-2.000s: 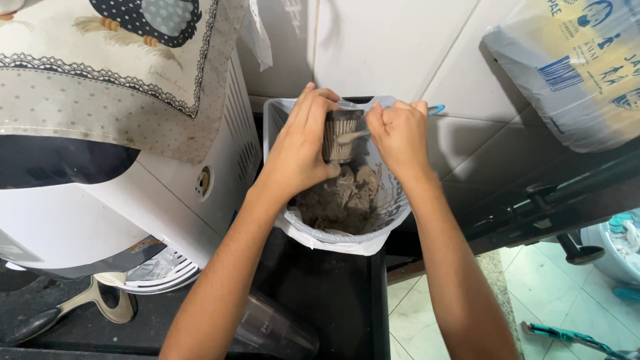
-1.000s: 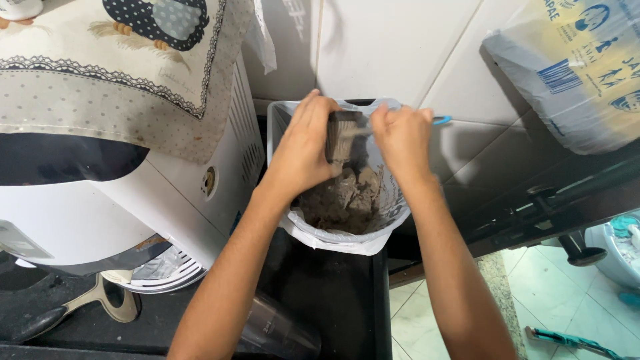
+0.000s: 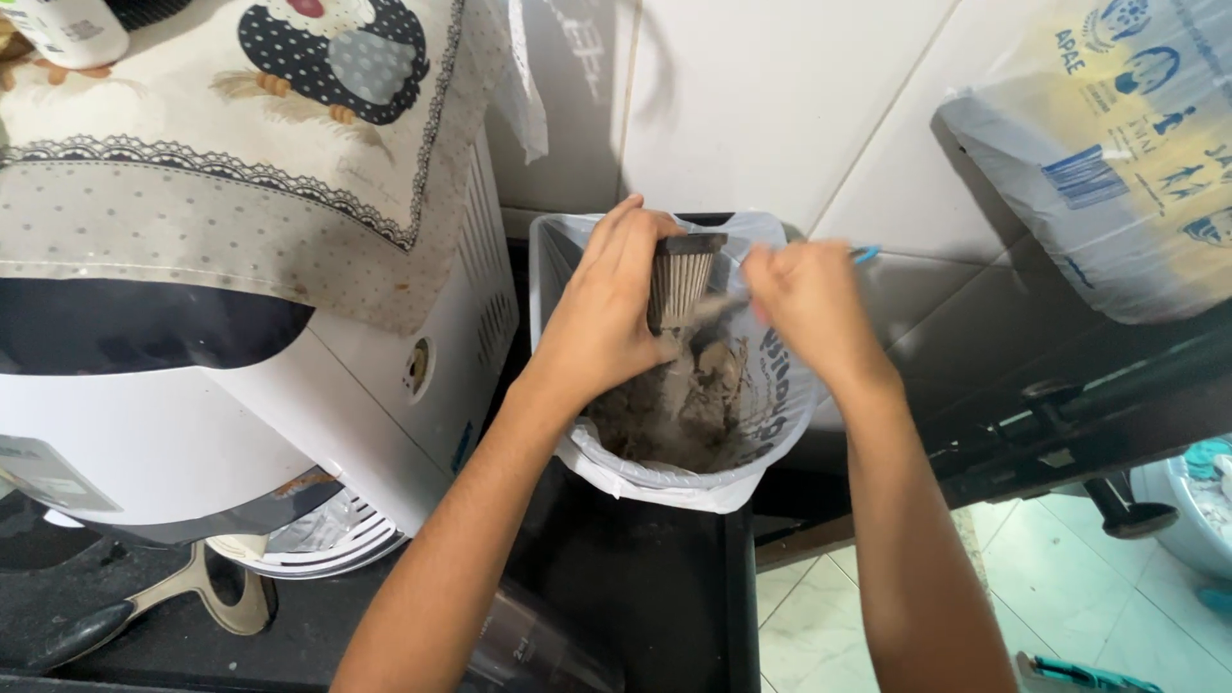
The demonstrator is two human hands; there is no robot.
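Observation:
Over a plastic-lined bin (image 3: 560,279), my left hand (image 3: 616,298) grips a pleated filter (image 3: 682,279) with a dark rim, held upright. My right hand (image 3: 804,294), blurred, is closed around a thin brush (image 3: 707,310); its blue handle end (image 3: 865,254) sticks out beyond the fist. The brush's blurred head lies against or close to the filter's pleats. Below them, grey dust and lint (image 3: 674,414) fill the bottom of the bin, with a hazy patch of dust under the filter.
A white appliance (image 3: 260,443) with a printed cloth (image 3: 318,241) stands at left, a beige and black handled part (image 3: 183,592) before it. A clear dark container (image 3: 539,645) lies below the bin. A plastic bag (image 3: 1088,183) hangs upper right; a dark knob (image 3: 1131,510) juts out lower right.
My right hand has shifted slightly beside the filter, with the brush at different angles. My left hand keeps its hold on the filter.

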